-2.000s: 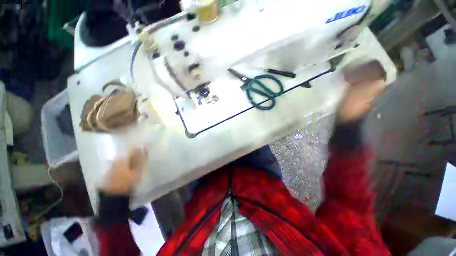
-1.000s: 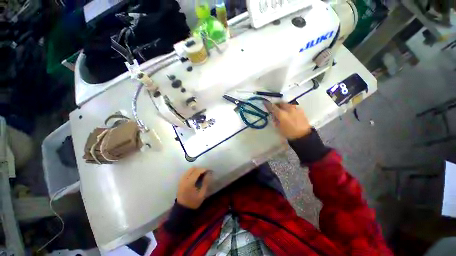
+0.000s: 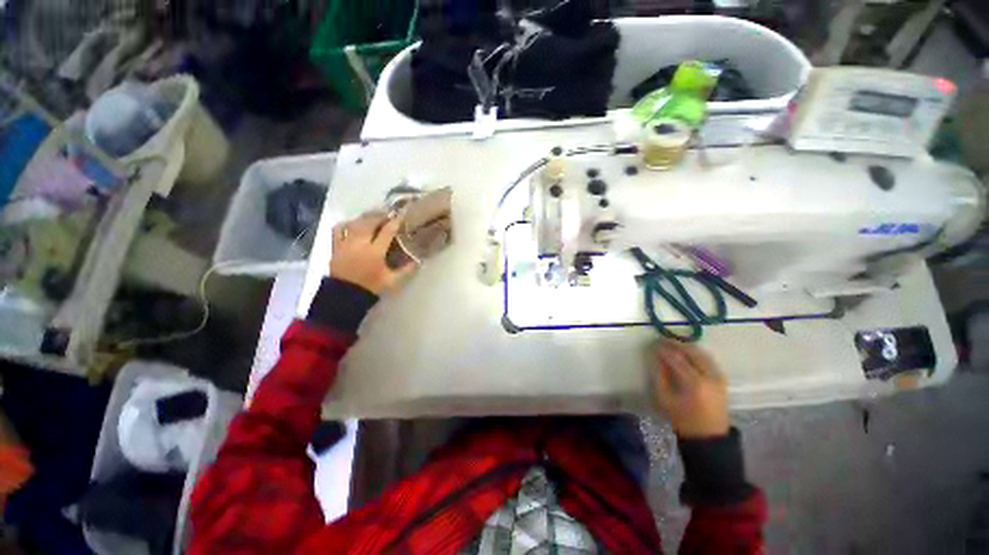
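Observation:
My left hand (image 3: 367,252) is at the brown bundle of cut pieces (image 3: 432,222), at the left part of the table, with its fingers around the bundle's left side. A pale cord shows on the bundle. My right hand (image 3: 692,388) is at the table's front edge, just below the teal-green scissors (image 3: 681,301); its fingers are curled and blurred, and whether they hold anything is unclear. The scissors lie on the bed of the white sewing machine (image 3: 737,206), beside a dark slim tool (image 3: 730,284) and a purple-handled tool (image 3: 703,258).
A yellow thread cone (image 3: 664,146) and a green bottle (image 3: 678,100) stand behind the machine head. A long white trough (image 3: 748,38) holds black fabric at the back. A dark flat item (image 3: 895,353) lies at the right. A grey-white bin (image 3: 245,222) stands left of the table.
The view has turned and shifted left. My left hand has moved from the table's front to the bundle. My right hand has moved from beside the scissors to the front edge below them.

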